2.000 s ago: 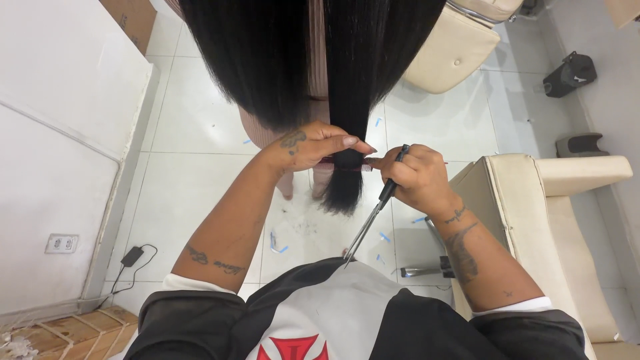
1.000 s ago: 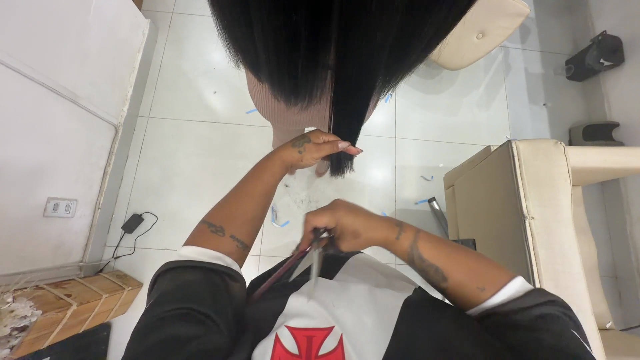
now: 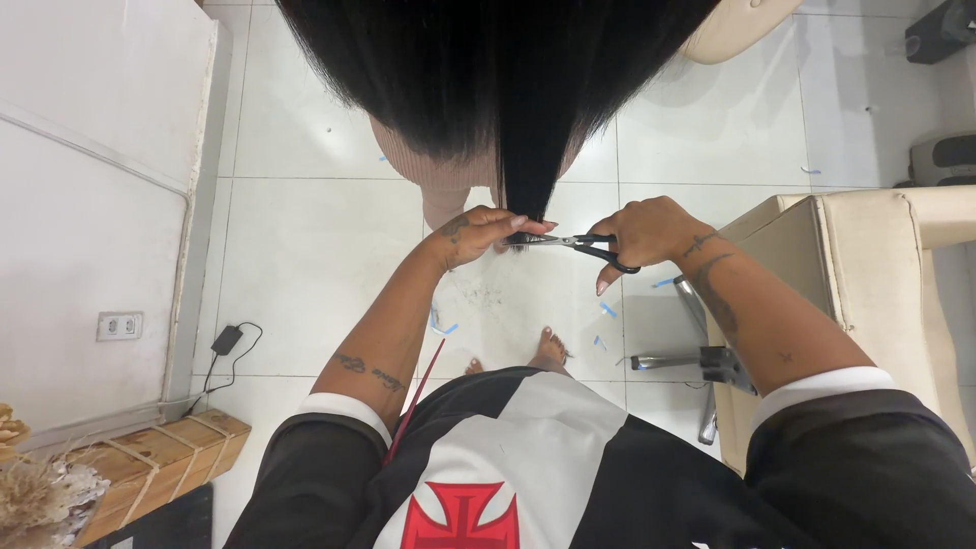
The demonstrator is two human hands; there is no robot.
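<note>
Long straight black hair (image 3: 526, 137) of a person in a ribbed pink garment hangs from the top of the view. My left hand (image 3: 492, 230) pinches a narrow section of it between the fingers near its ends. In my right hand (image 3: 644, 235) are hairdressing scissors (image 3: 576, 241) with black handles, their blades pointing left across the hair tips just below my left fingers. The blades look slightly apart, though the hair partly hides them. A thin red pointed stick (image 3: 415, 404), perhaps a comb's tail, lies by my left sleeve, its lower end hidden.
A cream padded chair (image 3: 869, 259) with metal legs stands at the right. Blue scraps (image 3: 608, 309) and hair clippings (image 3: 484, 293) lie on the tiled floor. At the left are a wall with a socket (image 3: 120, 326), a black power adapter (image 3: 226, 340) and a wooden crate (image 3: 164, 457).
My right hand has risen from near my shirt to the hair ends, and the scissors' blades now point left across them. My left hand still holds the hair section.
</note>
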